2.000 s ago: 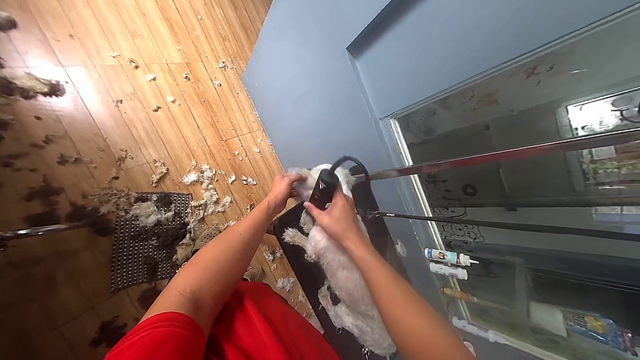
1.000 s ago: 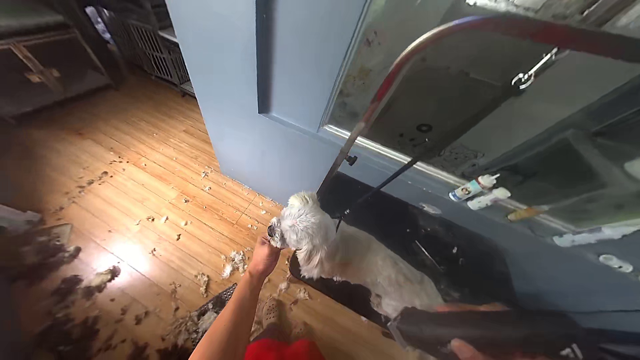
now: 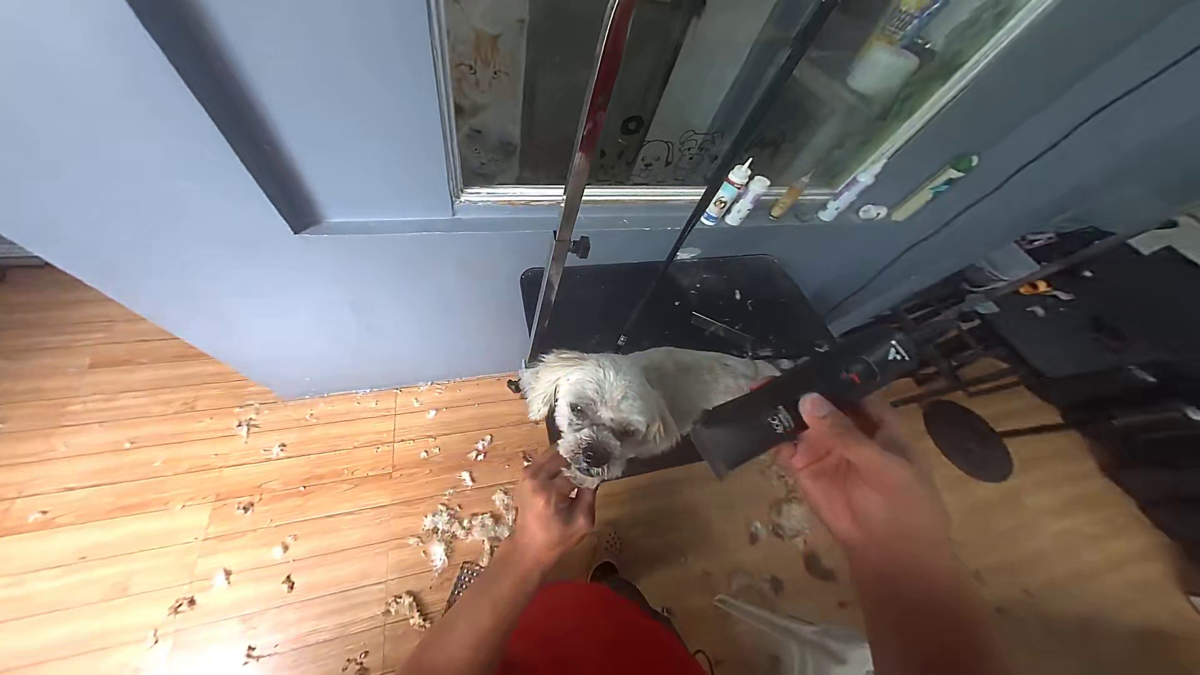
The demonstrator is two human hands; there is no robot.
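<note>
A white, short-clipped dog (image 3: 609, 403) is on a black grooming table (image 3: 656, 291), its face turned toward me. My left hand (image 3: 553, 502) is closed at the dog's chin, seemingly gripping the hair or muzzle there. In my right hand (image 3: 853, 450) is a black electric hair clipper (image 3: 806, 389), raised in front of the dog's hindquarters. The clipper hides part of the dog's rear. A dark tether (image 3: 670, 253) runs from above down to the dog's neck area. A metal comb (image 3: 722, 328) lies on the table behind the dog.
A metal grooming arm (image 3: 574, 197) with a clamp knob rises at the table's left edge. Small bottles (image 3: 727, 192) line the ledge beneath a window. Hair tufts (image 3: 441, 525) are scattered over the wooden floor. A round stool seat (image 3: 967, 441) and a cluttered black table (image 3: 1106, 319) are at the right.
Two seconds ago both hands were together at the dog's head with the clipper; the right hand has since drawn back rightward with it. The dog's face has turned toward me. The view has swung.
</note>
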